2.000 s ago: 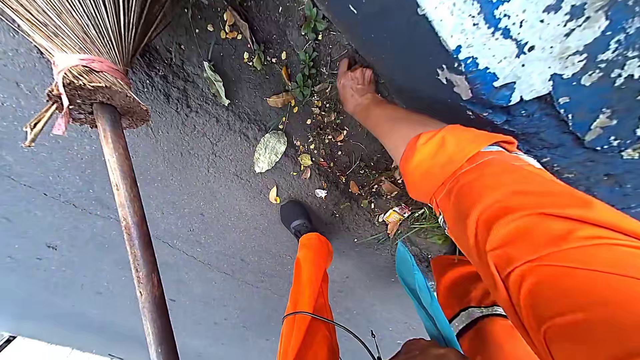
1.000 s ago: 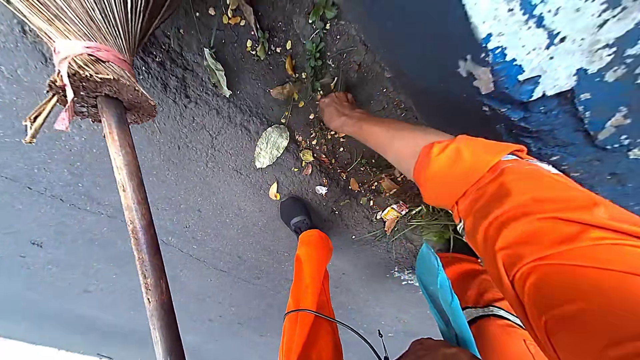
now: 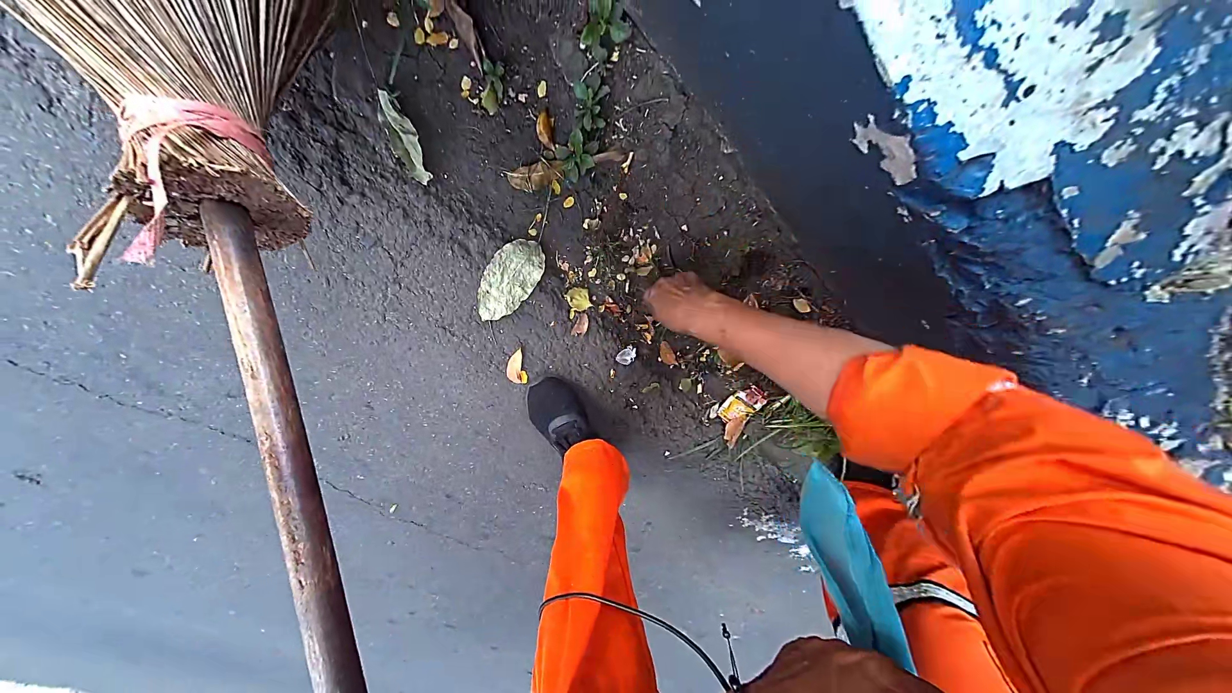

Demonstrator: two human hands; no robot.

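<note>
My right hand (image 3: 681,303), its arm in a rolled orange sleeve (image 3: 895,404), touches the dark soil with its fingers bent down. Small dry leaves and grit lie around the fingertips, which are partly hidden. Left of it are a large pale green leaf (image 3: 511,280) and a small yellow leaf (image 3: 578,299). Nearer me lies a crumpled red and yellow wrapper (image 3: 741,403) by a grass tuft (image 3: 801,429). A dark brown shape at the bottom edge looks like my left hand (image 3: 835,668), mostly cut off, beside a flat teal object (image 3: 852,563); its fingers are hidden.
A stick broom (image 3: 207,82) with a pink tie and long handle (image 3: 279,433) spans the left side. A wall with peeling blue and white paint (image 3: 1049,125) rises at the right. My dark shoe (image 3: 558,412) stands on the asphalt, and a thin black cord (image 3: 635,606) loops over the trouser leg.
My right hand has moved down the soil strip, toward me, from beside the green weeds to the leaf bits above the wrapper. The broom has stayed at the left.
</note>
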